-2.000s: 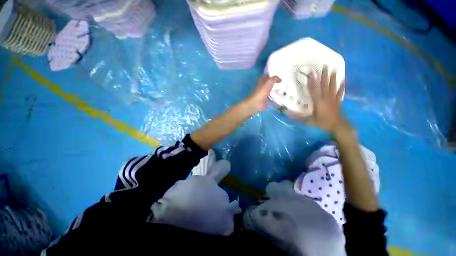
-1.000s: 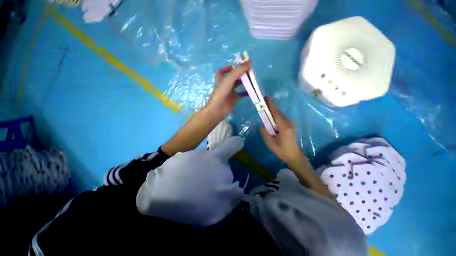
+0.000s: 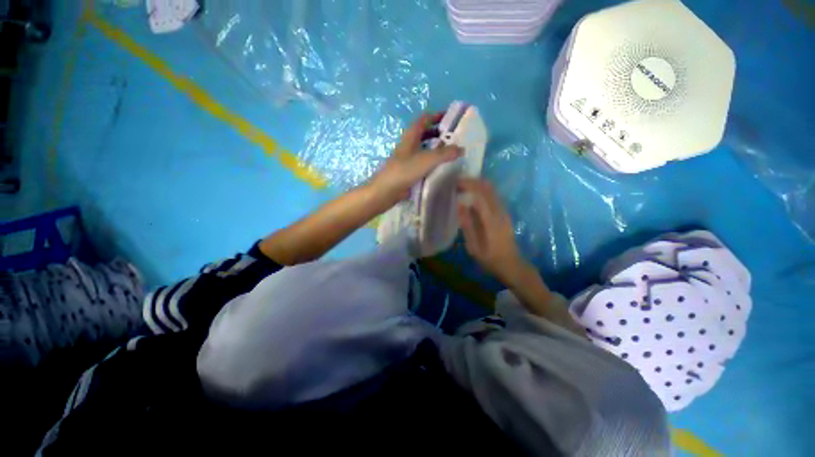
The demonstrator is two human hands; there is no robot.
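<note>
A cover-and-plate pair, cream and pale lavender, is tilted steeply in front of my knees, seen mostly from its narrow side. My left hand grips its upper left part, with the thumb across the top. My right hand is at its right side and slightly blurred; whether its fingers touch the piece is hard to tell. The inner faces of the piece are hidden. A stack of covers stands at the upper right, its cream top face showing an oval logo and a row of small icons.
Loose perforated plates lie fanned out at the right. A nested lavender stack is at the top edge. Shiny clear plastic sheet covers part of the blue floor. A blue crate is at the left, beside dotted parts.
The pair has turned from a narrow edge to show more of its side and sits slightly lower. My right hand has shifted off its lower end to its right side. The camera view has shifted slightly.
</note>
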